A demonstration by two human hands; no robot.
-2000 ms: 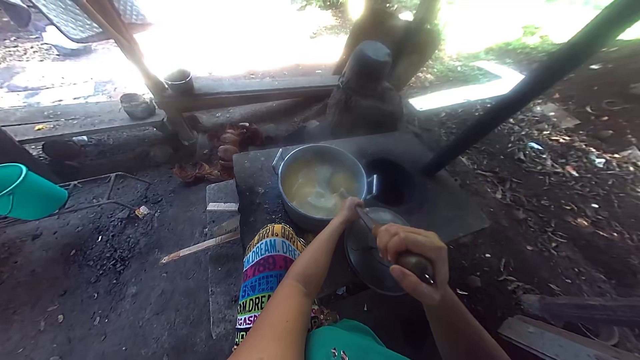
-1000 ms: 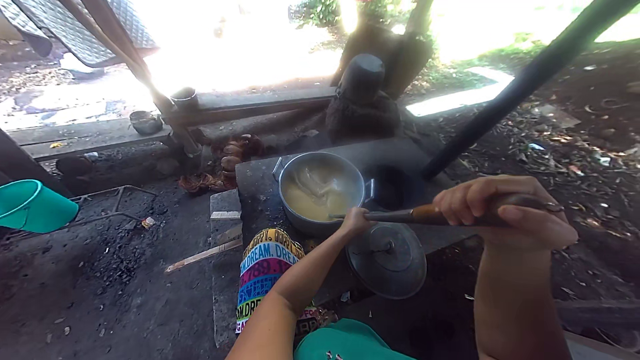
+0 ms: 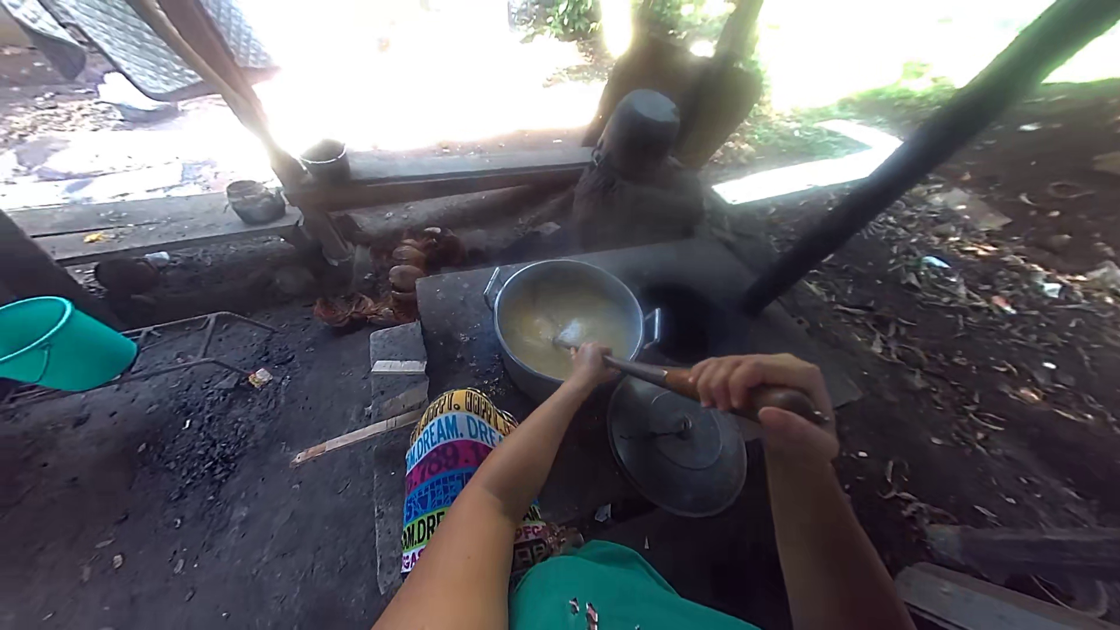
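Observation:
A metal pot [image 3: 567, 324] with two side handles stands on the dark stove slab, holding a cloudy yellowish liquid. A long ladle or spoon [image 3: 643, 371] with a metal shaft and wooden handle reaches into it, its head partly under the liquid. My left hand [image 3: 592, 362] grips the metal shaft near the pot's rim. Farther up, my right hand [image 3: 759, 395] is closed around the wooden handle. Below the ladle, a round metal lid [image 3: 678, 446] with a small central knob lies beside the pot.
Right of the pot is a dark stove opening [image 3: 678, 319]. Coconut husks [image 3: 407, 278] lie behind left. A green bucket [image 3: 74, 346] rests by a metal rack [image 3: 210, 337] at far left. A dark post [image 3: 910, 157] slants across the right; a wood strip [image 3: 354, 437] lies left.
My right hand has moved back toward the pot and the lid since a second ago, after swinging out to the right. Both hands have kept hold of the ladle.

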